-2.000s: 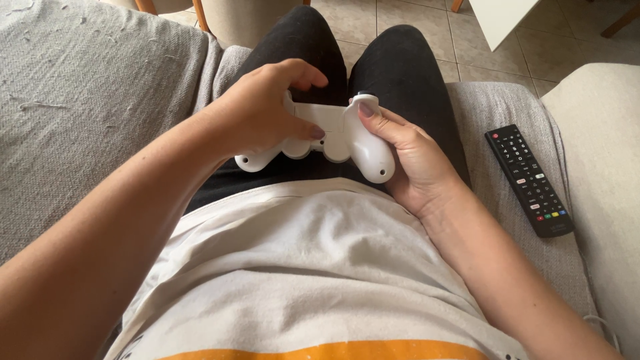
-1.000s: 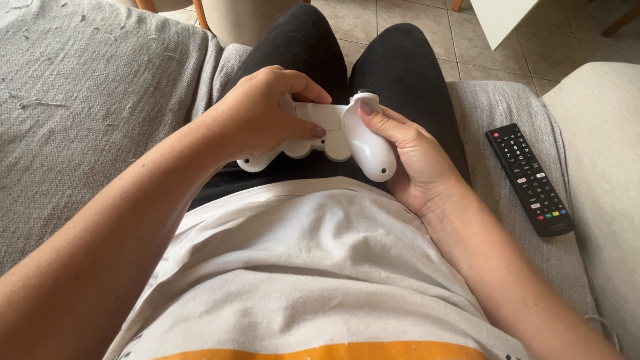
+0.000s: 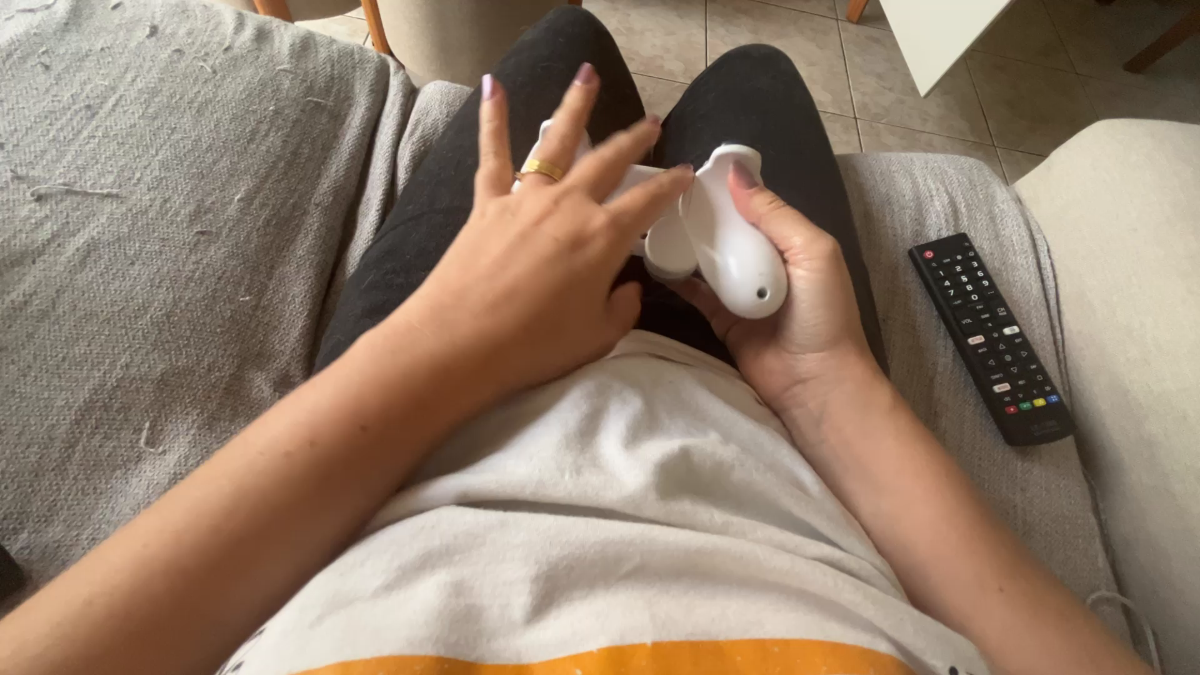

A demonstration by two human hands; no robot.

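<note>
A white game controller [image 3: 733, 246] is above my lap, its underside turned up toward the camera. My right hand [image 3: 797, 272] grips its right handle, with the thumb lying on the upper side and fingers beneath. Over the controller's left half is my left hand [image 3: 562, 230], back upward and fingers spread, with a gold-coloured ring on one finger. That hand covers most of the left half; whether its fingertips touch the shell I cannot tell.
A black remote control [image 3: 991, 339] lies on the grey sofa cover [image 3: 919, 202] to the right of my thigh. Beyond my knees are floor tiles [image 3: 778, 47], a white table corner [image 3: 937, 37] and wooden furniture legs [image 3: 377, 26].
My left hand has let go of the controller's left part and its fingers have spread out over it. My right hand has kept its grip on the right handle.
</note>
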